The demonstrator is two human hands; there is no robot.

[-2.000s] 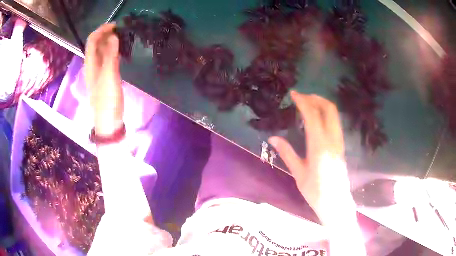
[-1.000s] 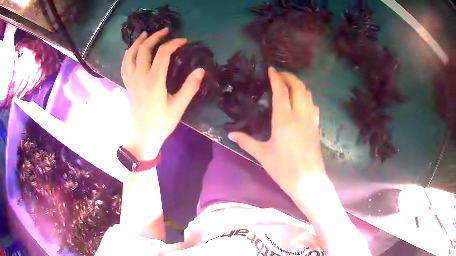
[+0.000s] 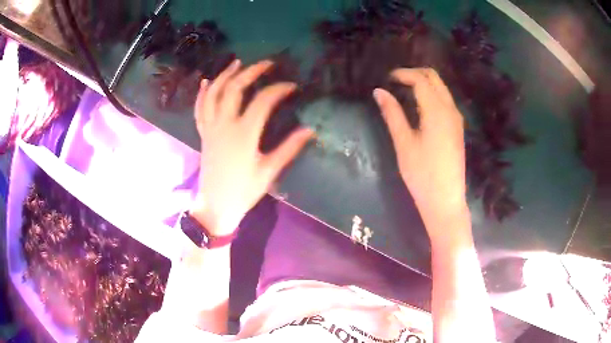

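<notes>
Dark spiky hair pieces (image 3: 362, 50) lie in a clump on the green table (image 3: 335, 181), beyond and between my hands. My left hand (image 3: 244, 130) is palm down over the table with its fingers spread, beside more dark pieces (image 3: 191, 47) at the upper left. My right hand (image 3: 429, 134) is at the right edge of the middle clump, fingers curved and thumb apart. No piece shows clearly inside either hand. What lies under the fingers is partly hidden and blurred.
A purple crate (image 3: 20, 221) full of dark spiky pieces is at lower left. Another row of pieces (image 3: 492, 134) lies right of my right hand. Small white scraps (image 3: 360, 231) sit at the near table edge. Thin dark sticks (image 3: 551, 299) lie on a white area at lower right.
My left hand has moved right and slightly down. My right hand has moved up and right. The pieces that lay between my hands near the table's front are gone from there; bare green shows.
</notes>
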